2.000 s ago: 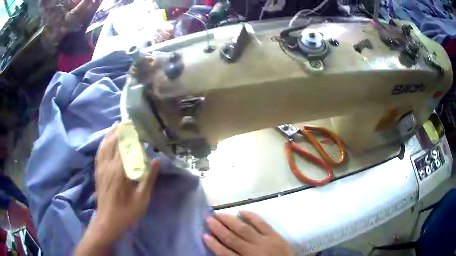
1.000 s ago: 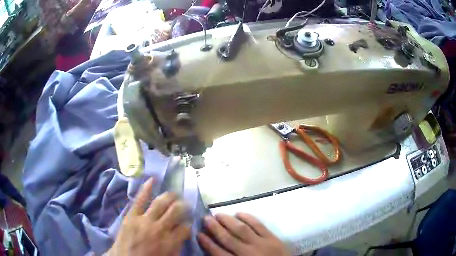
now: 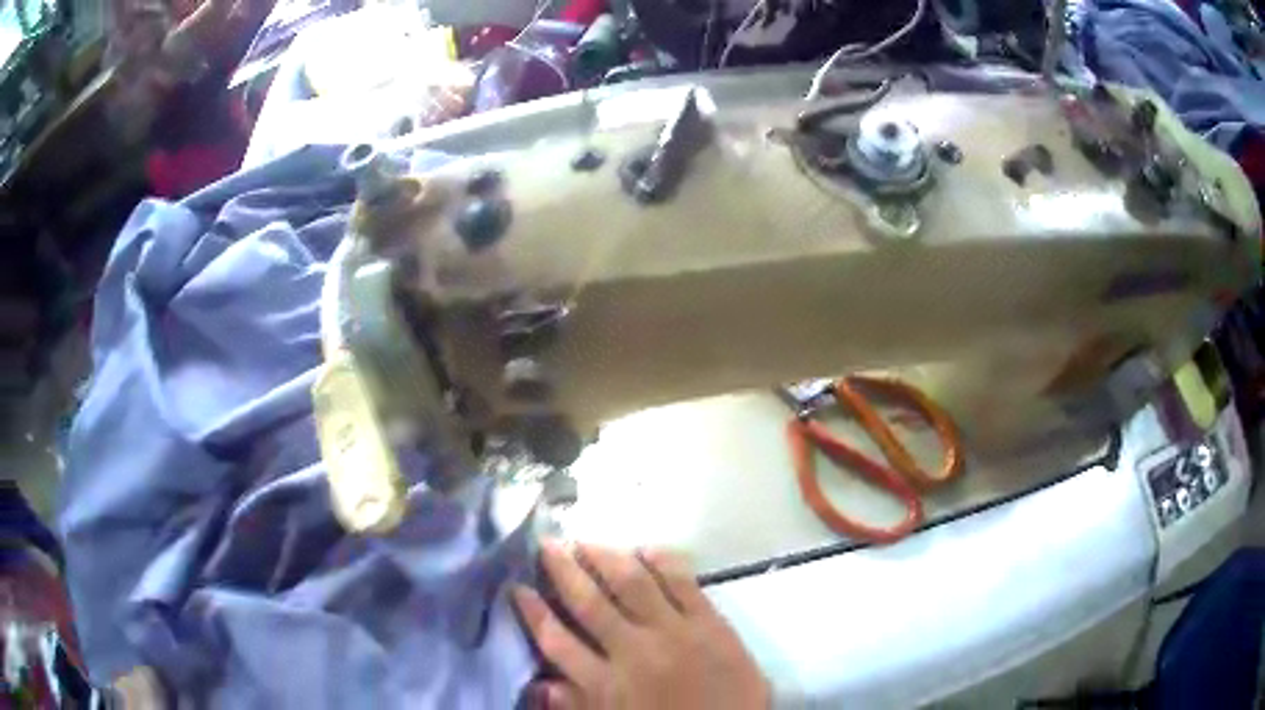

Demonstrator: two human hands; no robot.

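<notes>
The grey-blue garment cloth (image 3: pixel 208 458) lies in loose folds left of and in front of the needle area. Its right edge reaches the presser foot (image 3: pixel 534 472), where glare blurs the detail. My right hand (image 3: pixel 645 624) lies palm down with its fingers apart, fingertips at the cloth's right edge just in front of the needle plate. A small patch of skin, seemingly my left hand (image 3: pixel 136 689), shows at the bottom left by the cloth; the rest is hidden or cut off. The sewing machine (image 3: pixel 777 305) spans the view.
Scissors with orange-red handles (image 3: pixel 853 479) lie under the machine arm. A pale yellow oval unit (image 3: pixel 357 451) hangs left of the needle. The white table edge (image 3: pixel 943 596) runs along the front. A control panel (image 3: pixel 1186 479) and a dark blue chair (image 3: pixel 1221 645) are at the right.
My left hand has left the cloth near the needle and is almost out of view at the bottom left. My right hand has moved forward to the needle plate. The cloth in front is more rumpled.
</notes>
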